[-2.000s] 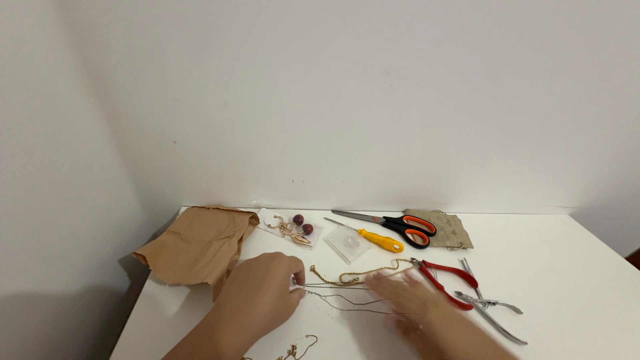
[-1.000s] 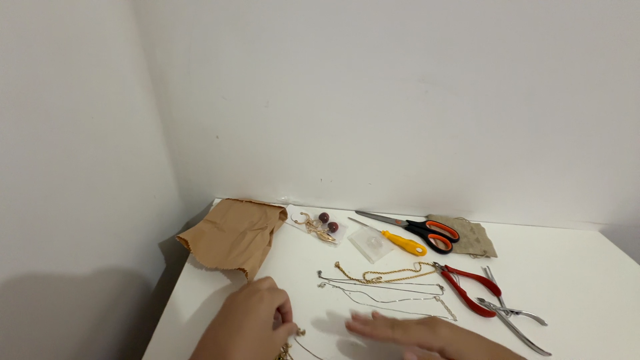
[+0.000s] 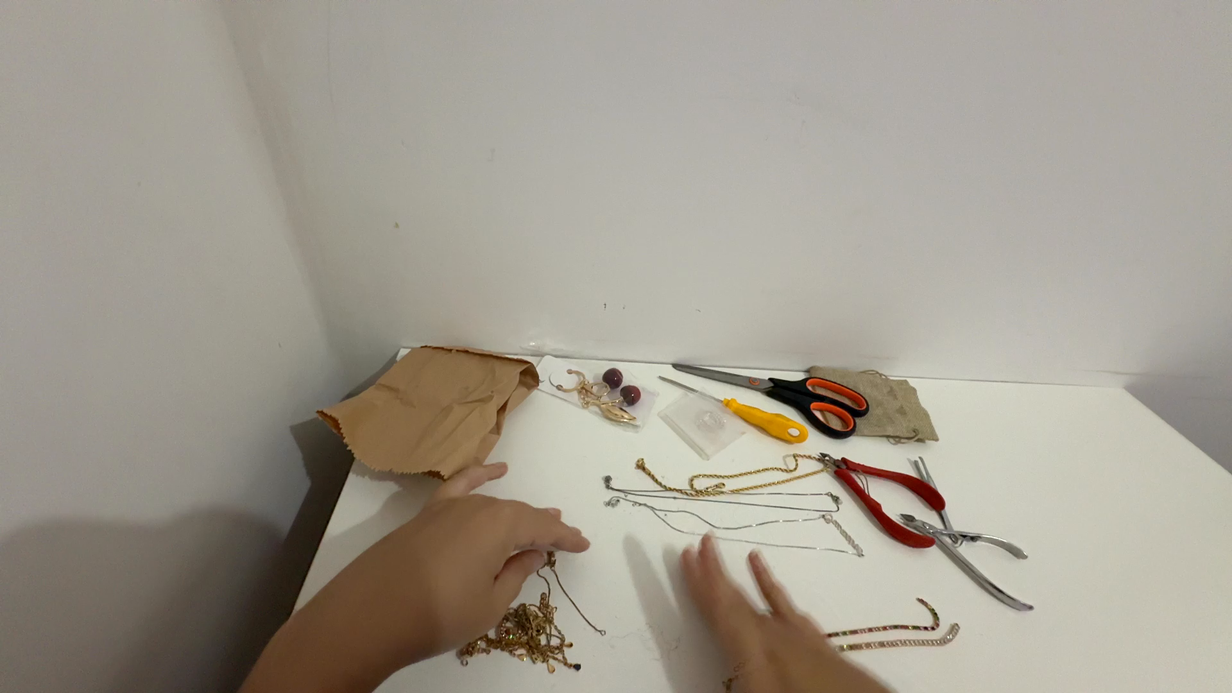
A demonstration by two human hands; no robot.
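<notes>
My left hand [image 3: 481, 549] is over the lower left of the white table, its fingertips at the top of a thin chain that runs from a tangled pile of gold-coloured chains [image 3: 525, 635]. My right hand [image 3: 751, 616] is spread low over the table, fingers apart, holding nothing visible. Above it lie two thin silver-coloured chains [image 3: 722, 499] [image 3: 770, 546] and a gold-coloured rope chain [image 3: 751, 478]. Partly behind the right hand are two stone-set bracelets [image 3: 905, 642], side by side.
A brown paper bag [image 3: 433, 409] lies at the back left. Towards the back are earrings [image 3: 616, 412] with dark red beads, a small clear plastic bag [image 3: 703, 423], a yellow-handled screwdriver [image 3: 765, 421], scissors [image 3: 818, 399] and a burlap pouch [image 3: 890, 404]. Red-handled pliers [image 3: 881, 500] and metal nippers [image 3: 972, 568] lie right.
The silver-coloured chains, handled two seconds ago, now lie apart from my hands. The view has shifted, bringing the tangled pile and the stone-set bracelets into sight.
</notes>
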